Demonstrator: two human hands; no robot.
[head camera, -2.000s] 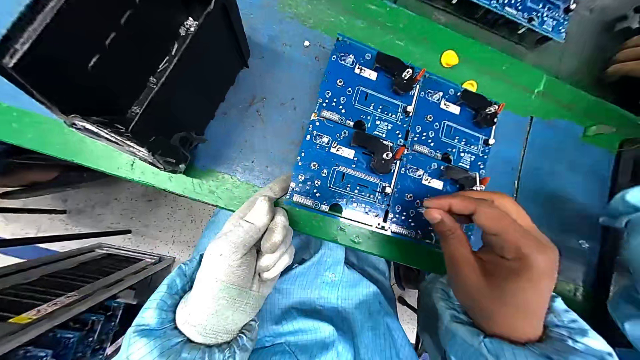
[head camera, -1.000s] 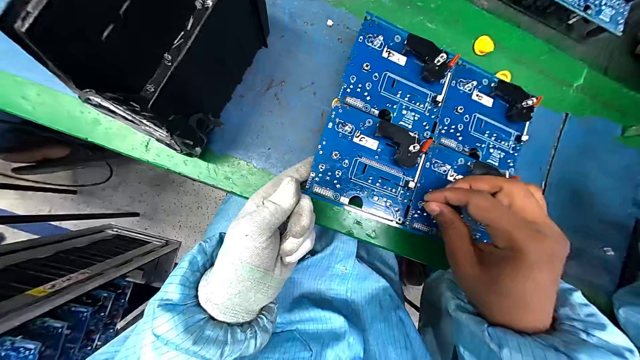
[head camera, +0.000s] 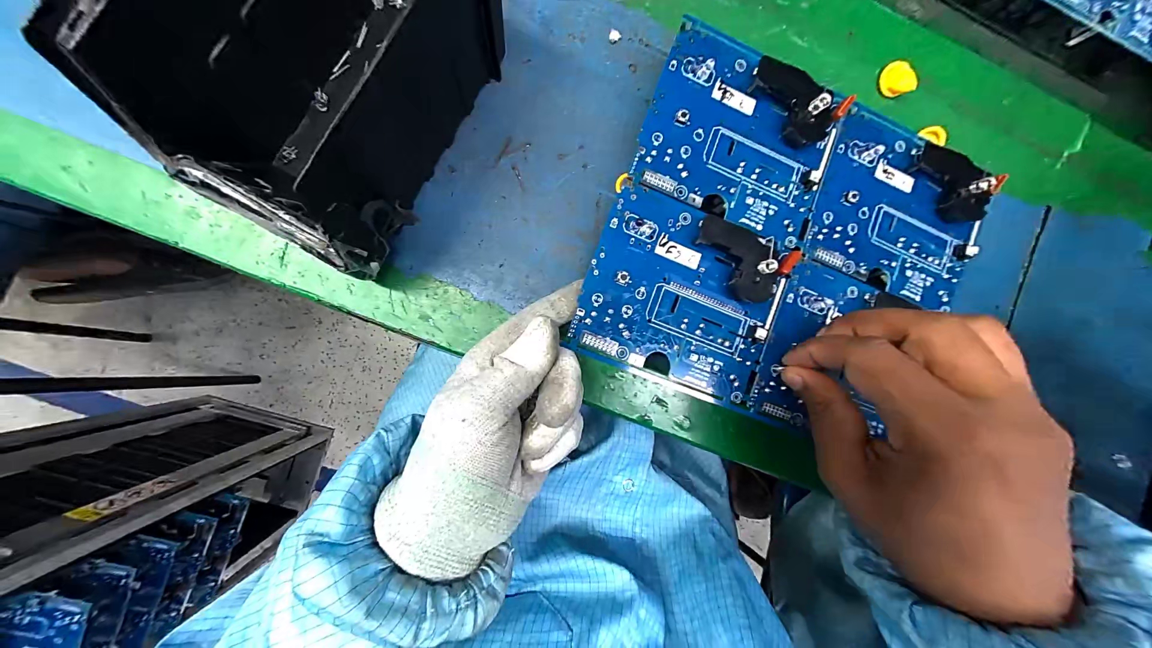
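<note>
A blue printed circuit board panel (head camera: 621, 306) lies tilted at the bench's front edge, with several black plastic parts (head camera: 742, 256) with red tips and white labels bearing handwriting. My left hand (head camera: 495, 423), in a pale knit glove, has its index finger at the panel's lower left corner; its other fingers are curled, and whether they hold anything is hidden. My right hand (head camera: 936, 432) is bare, over the panel's lower right section. Its thumb and index finger pinch a tiny component (head camera: 778, 369) at the board's surface. The palm and fingers hide part of that section.
A black bin (head camera: 297, 117) stands at the upper left of the blue bench with a green border (head camera: 432, 310). Yellow caps (head camera: 897, 79) lie behind the panel. A metal rack (head camera: 180, 477) with circuit boards is at lower left. More boards show at the top right.
My right thumb and index finger have moved left over the panel's lower right section. My left hand stays at the panel's lower left corner.
</note>
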